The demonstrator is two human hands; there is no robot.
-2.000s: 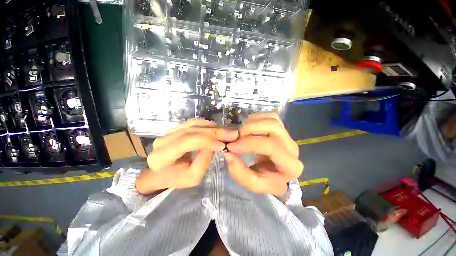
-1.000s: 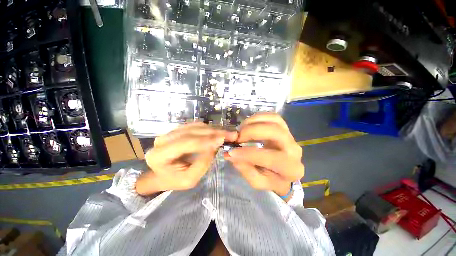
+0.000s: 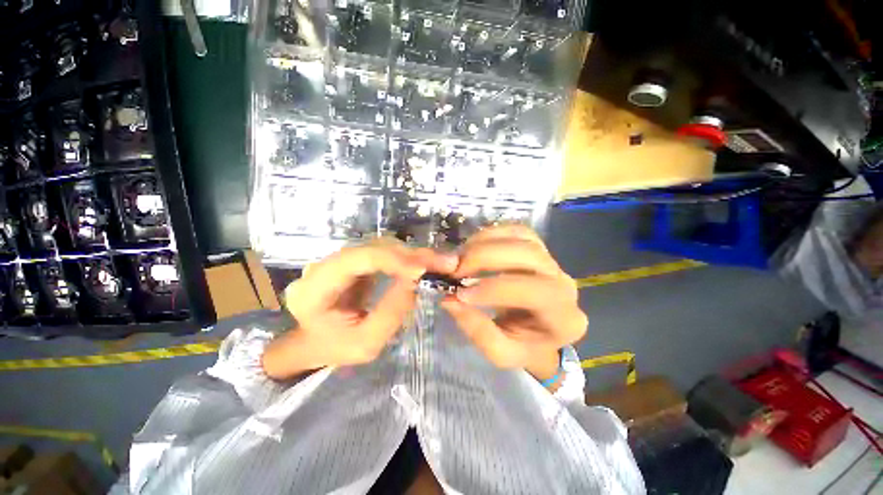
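Observation:
A small dark part, likely the round housing (image 3: 441,281), is held edge-on between both hands at the centre, in front of my chest. My left hand (image 3: 356,298) grips its left side with thumb and fingertips. My right hand (image 3: 515,295) grips its right side the same way. The fingers hide most of the part, and I cannot tell whether a smaller insert is with it. The clear blister tray (image 3: 319,164) lies just beyond the hands, with strong glare, dark parts and gold specks in its pockets.
The black blister tray (image 3: 181,208) with round parts is at left on the green mat (image 3: 215,135). A brown cardboard piece (image 3: 232,287) is near its corner. At right are the wooden board (image 3: 620,160), black machine with red button (image 3: 703,131), blue stool (image 3: 712,232) and red containers (image 3: 802,411).
The held part has turned between the fingertips; a silvery strip at the right fingers a second ago no longer shows. Both hands stay in nearly the same place.

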